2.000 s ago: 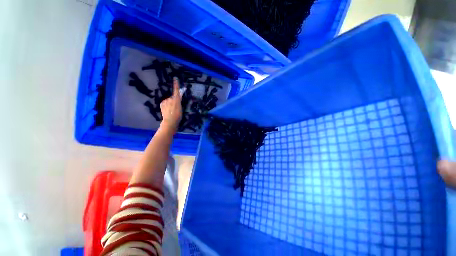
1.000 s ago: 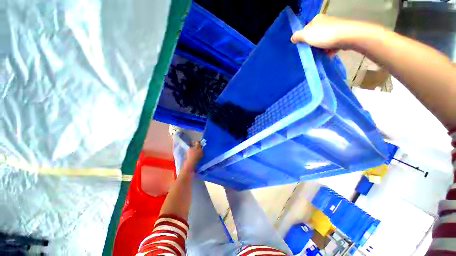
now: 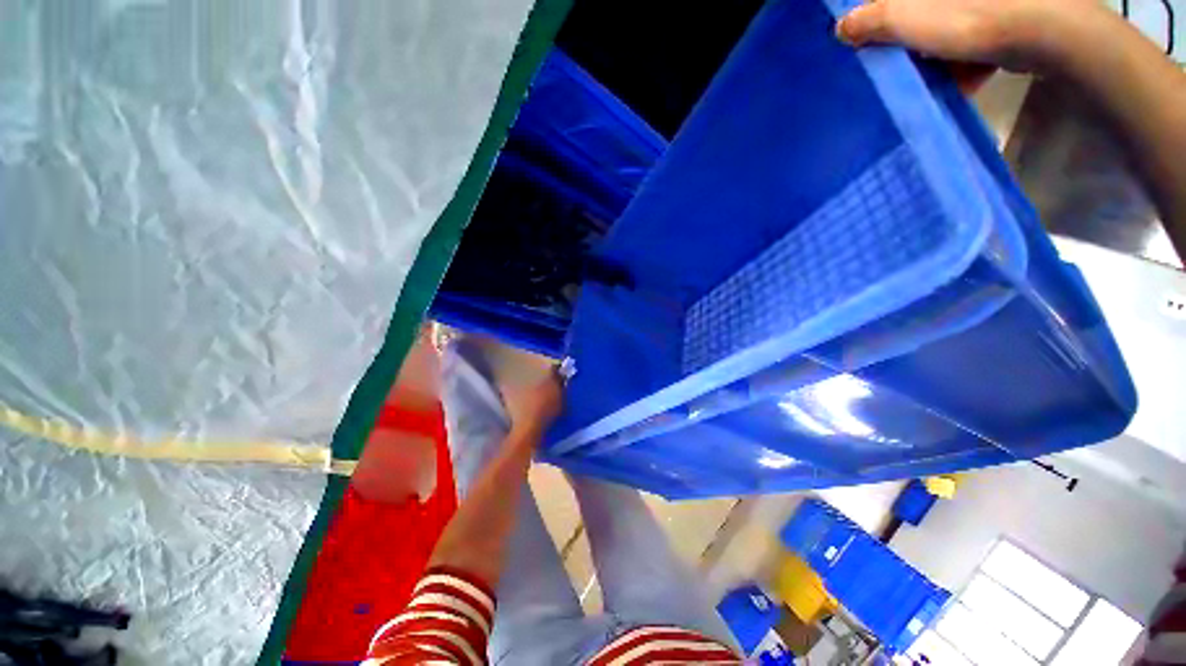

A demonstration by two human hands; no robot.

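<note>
A large blue crate point(image 3: 806, 351) is tilted steeply, its open side facing left and its gridded bottom visible. My right hand point(image 3: 930, 29) grips its upper rim. My left hand point(image 3: 544, 397) is at its lower rim corner, fingers partly hidden by the crate; a small pale thing shows at the fingertips. A few black parts point(image 3: 611, 275) show at the tilted crate's low end. Below and behind it is another blue crate point(image 3: 488, 316), its inside dark with black parts hard to make out.
A bench with wrinkled silvery film point(image 3: 208, 260) and a green edge point(image 3: 436, 234) fills the left, with dark pieces point(image 3: 59, 618) at its lower corner. A red stool point(image 3: 377, 559) stands beside my legs. Another crate with a dark mass is at the top. Blue crates point(image 3: 865, 572) lie farther off.
Two seconds ago my left hand was over the parts in the floor crate; now it is at the tilted crate's rim. The crate is tipped more steeply, and far fewer black parts show in it.
</note>
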